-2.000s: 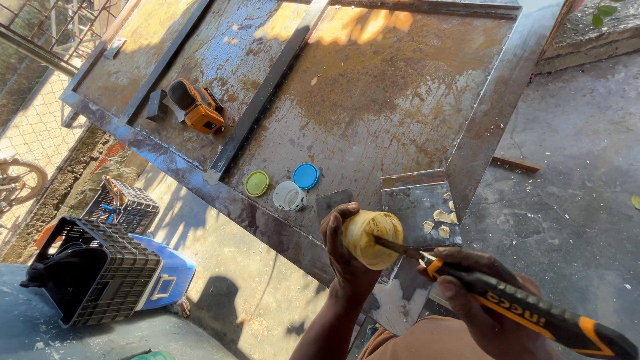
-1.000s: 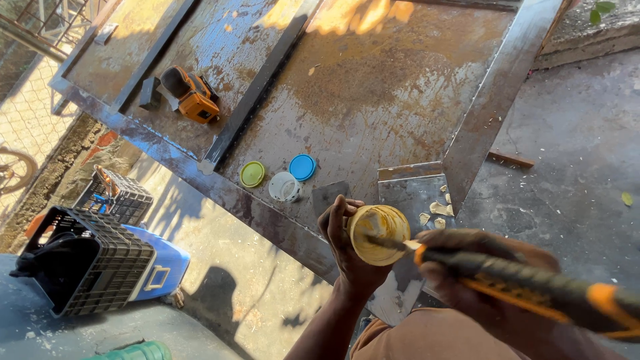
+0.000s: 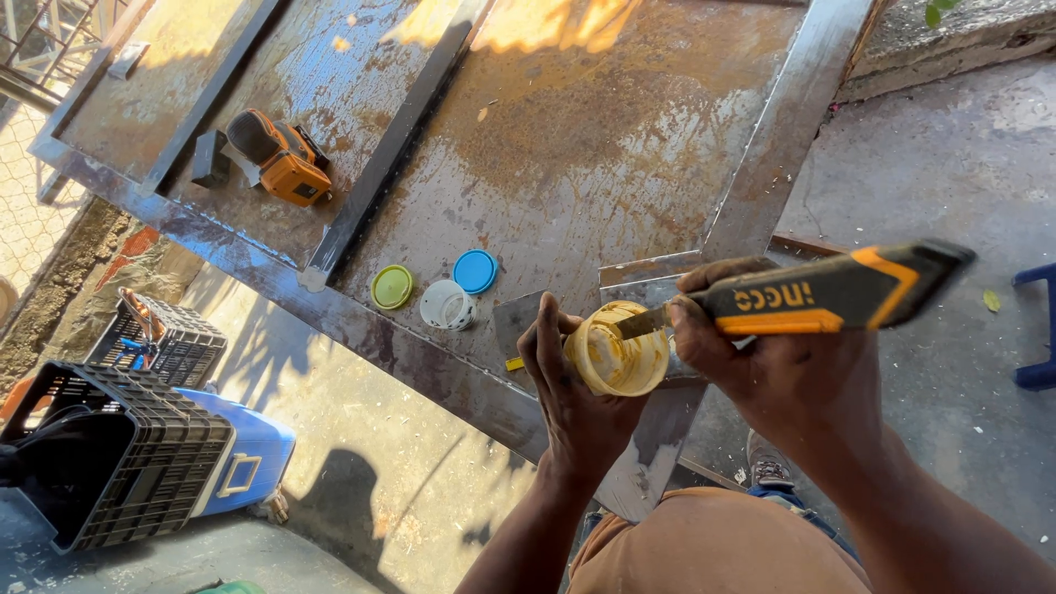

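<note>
My left hand (image 3: 577, 396) grips a small plastic tub (image 3: 617, 351) smeared inside with yellow-tan paste, its mouth tilted up toward me. My right hand (image 3: 759, 363) is closed around a black and orange Ingco handled tool (image 3: 792, 297), whose flat blade reaches into the tub and touches the paste. The blade's tip is hidden in the tub. Beyond my left hand lie a green lid (image 3: 392, 287), a clear plastic cup (image 3: 446, 305), a blue lid (image 3: 475, 271) and a thin grey plate (image 3: 518, 323), all on a rusty metal panel (image 3: 577, 165).
An orange and black power sander (image 3: 285, 161) rests on the panel beside a dark block (image 3: 210, 158). Dark metal bars (image 3: 396, 140) cross the panel. Black plastic crates (image 3: 148, 462) and a blue cooler box (image 3: 247, 450) stand at lower left. Part of a blue stool (image 3: 1035, 330) shows at right.
The tool in my right hand has swung from slanting down to the right to slanting slightly up, its blade still inside the tub. My left hand keeps hold of the tub.
</note>
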